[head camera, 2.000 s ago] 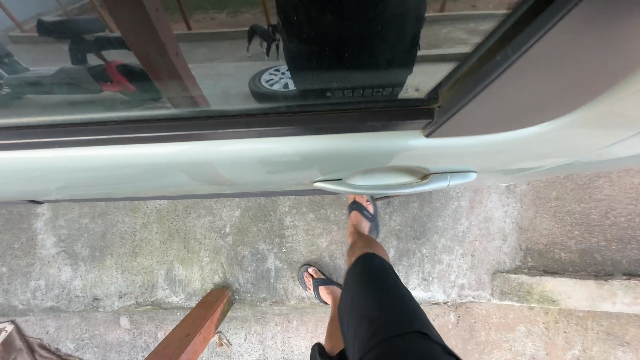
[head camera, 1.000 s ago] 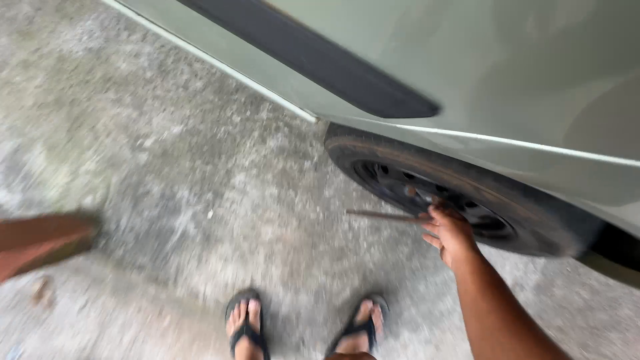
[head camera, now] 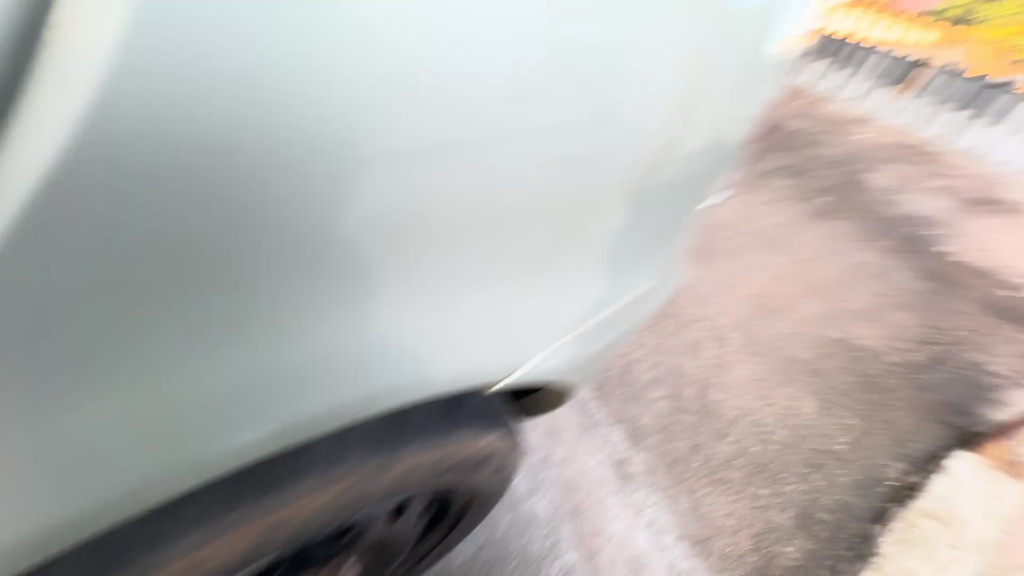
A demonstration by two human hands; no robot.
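Neither my left hand nor my right hand shows in the head view now. A pale green-grey car body panel point(head camera: 336, 240) fills the left and middle, smeared by motion. Under its lower edge, at the bottom left, sits a car wheel with a black tyre point(head camera: 320, 488) and a dark rim point(head camera: 392, 532). A dark gap of the wheel arch point(head camera: 538, 398) opens at the tyre's right end. Whether anything is in my hands cannot be seen.
Rough concrete ground point(head camera: 784, 352) runs along the right of the car. A pale concrete edge point(head camera: 936, 520) lies at the bottom right. Blurred orange and yellow shapes point(head camera: 944, 36) stand at the top right, beyond a grey and white band.
My right hand, at the wheel with a thin rod-like tool one second ago, is out of view, as are my feet. The view has swung along the car.
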